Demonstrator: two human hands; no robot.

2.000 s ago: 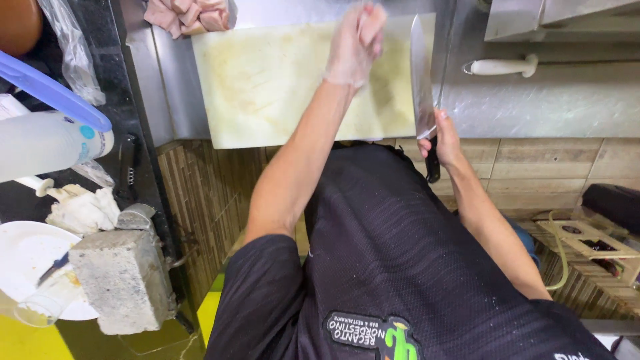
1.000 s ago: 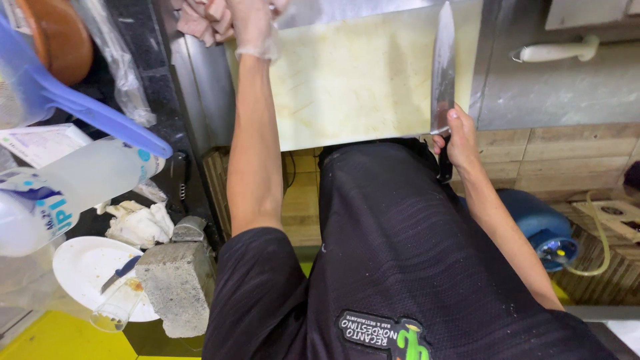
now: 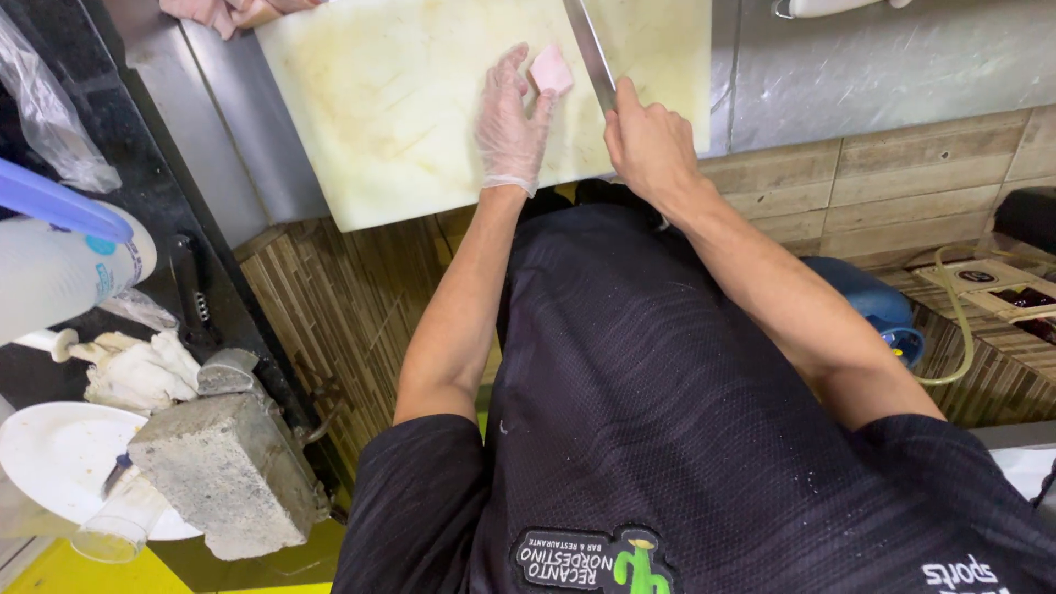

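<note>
A pale cutting board [image 3: 396,107] lies on the steel counter. On it rests a small pink piece of raw meat [image 3: 551,71]. My left hand [image 3: 513,120], in a clear plastic glove, lies beside this piece, its thumb and fingertips at the near and left edges. My bare right hand [image 3: 652,144] grips a kitchen knife, whose long steel blade [image 3: 589,49] points away over the board, just right of the meat. The handle is hidden in my fist. More pink meat pieces [image 3: 227,12] are heaped past the board's far left corner, partly out of view.
On the black counter at left are a plastic bottle [image 3: 66,264], a crumpled cloth [image 3: 144,371], a white plate [image 3: 62,462], a glass [image 3: 120,524] and a concrete block [image 3: 231,470]. A white-handled tool [image 3: 825,7] lies far right. A blue gas cylinder [image 3: 858,297] stands below.
My left hand has moved from the meat heap to the middle of the board, where a piece now lies. The knife, earlier by the board's right edge, has moved left over it.
</note>
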